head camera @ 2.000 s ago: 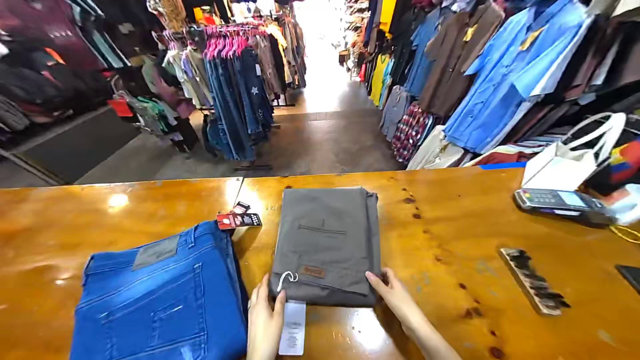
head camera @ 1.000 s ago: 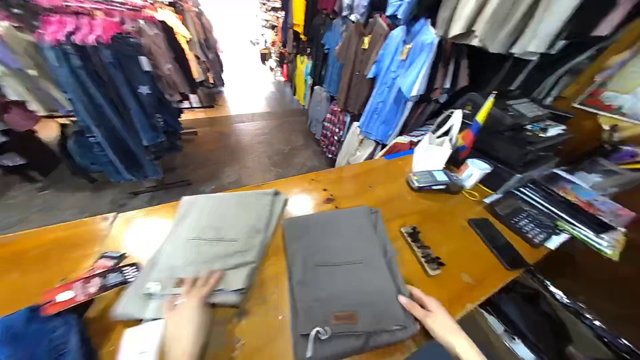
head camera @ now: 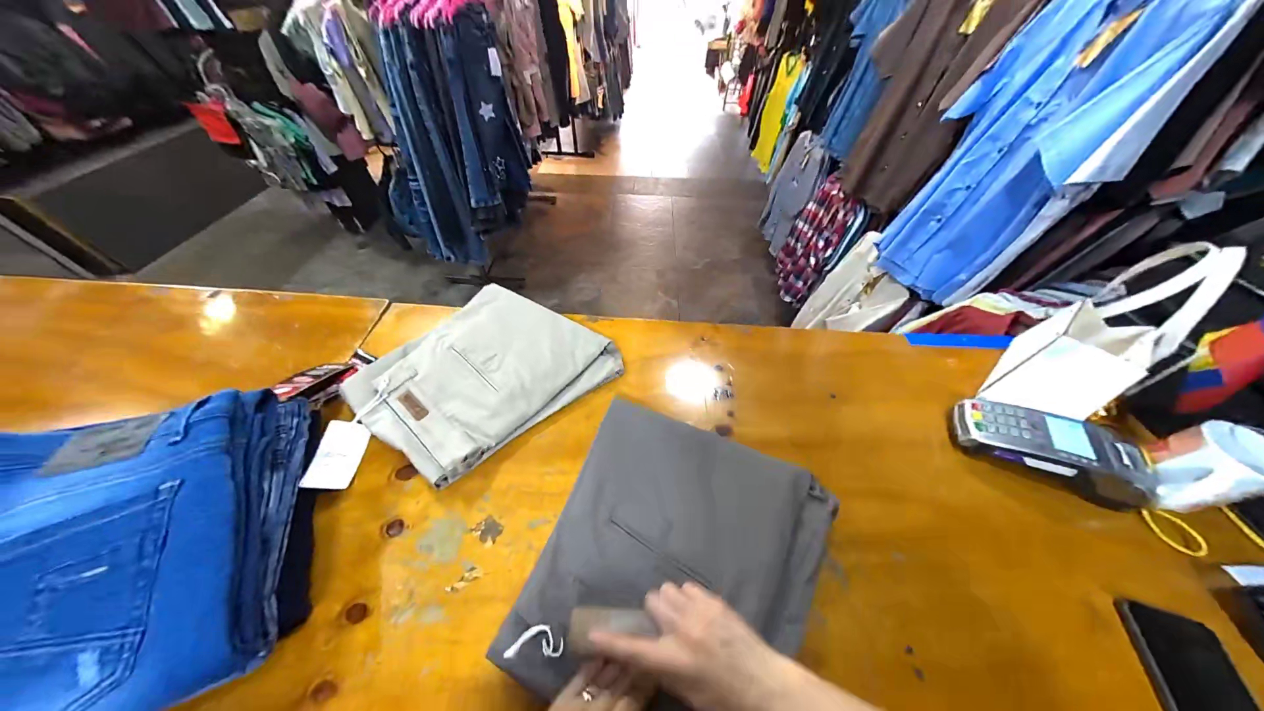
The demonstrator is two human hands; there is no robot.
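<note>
Folded dark grey trousers (head camera: pixel 691 504) lie at an angle on the wooden counter, a white cord at their lower left corner. Over their lower edge is my right hand (head camera: pixel 701 642), its fingers at a small blurred tan-grey piece (head camera: pixel 610 624); whether that is a sewn patch or a loose item is unclear. Below it, my left hand (head camera: pixel 597 686) wears a ring and is partly hidden by the right hand and the frame's edge. Folded pale grey-green trousers (head camera: pixel 494 375) with a brown patch lie beyond, to the left. A stack of blue jeans (head camera: pixel 128 533) occupies the near left.
A card terminal (head camera: pixel 1052 444) and a white bag (head camera: pixel 1076 355) stand at the right. A black phone (head camera: pixel 1185 642) lies near the lower right. Beyond the counter (head camera: pixel 987 592), clothes racks (head camera: pixel 444 128) flank an aisle.
The pale trousers have moved away from my left hand toward the jeans. Both hands have come together at the grey trousers. The strip of dark clips is no longer visible at its place on the right.
</note>
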